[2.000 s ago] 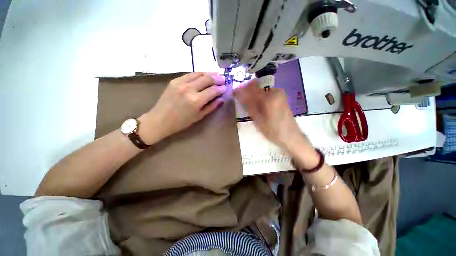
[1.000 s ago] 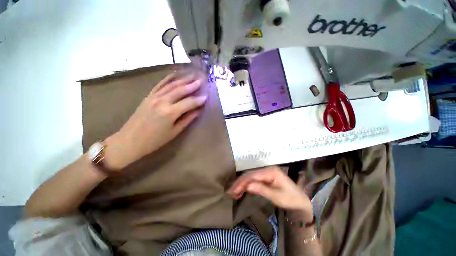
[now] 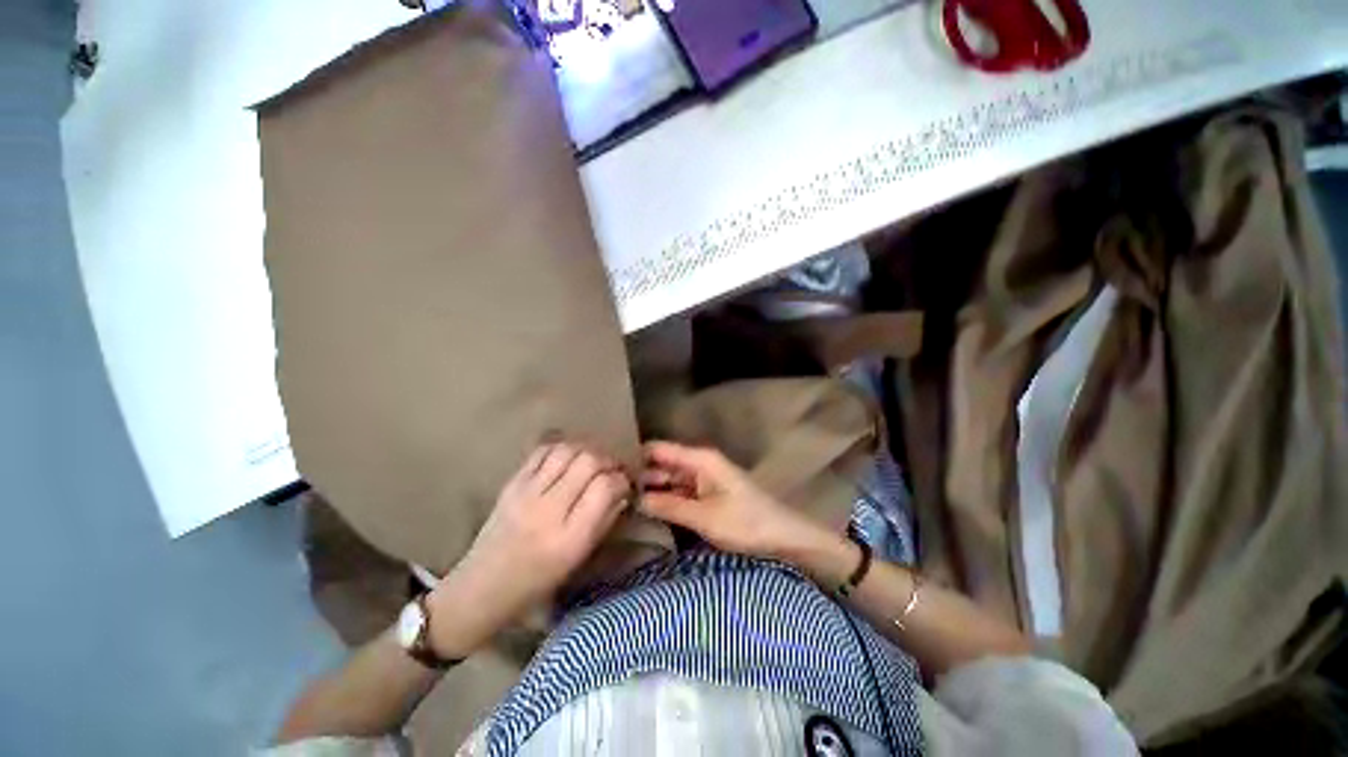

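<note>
A brown fabric panel (image 3: 429, 266) lies on the white table, its top end by the lit needle area (image 3: 569, 18) and its lower part over the lap. My left hand (image 3: 555, 510) pinches the panel near its right edge, close to the striped apron. My right hand (image 3: 710, 496) is beside it, fingertips on the same edge. The two hands almost touch. The fingertips are small and partly hidden in the folds.
A purple-sheened smartphone (image 3: 739, 37) and red scissor handles (image 3: 1017, 33) lie at the top. A printed ruler (image 3: 887, 166) runs along the table's front edge. Brown garment pieces (image 3: 1183, 385) with a white strip hang at the right.
The view has tipped down towards the lap. My left hand has left the needle area and moved down the panel to the lap. My right hand has closed onto the panel's edge beside it.
</note>
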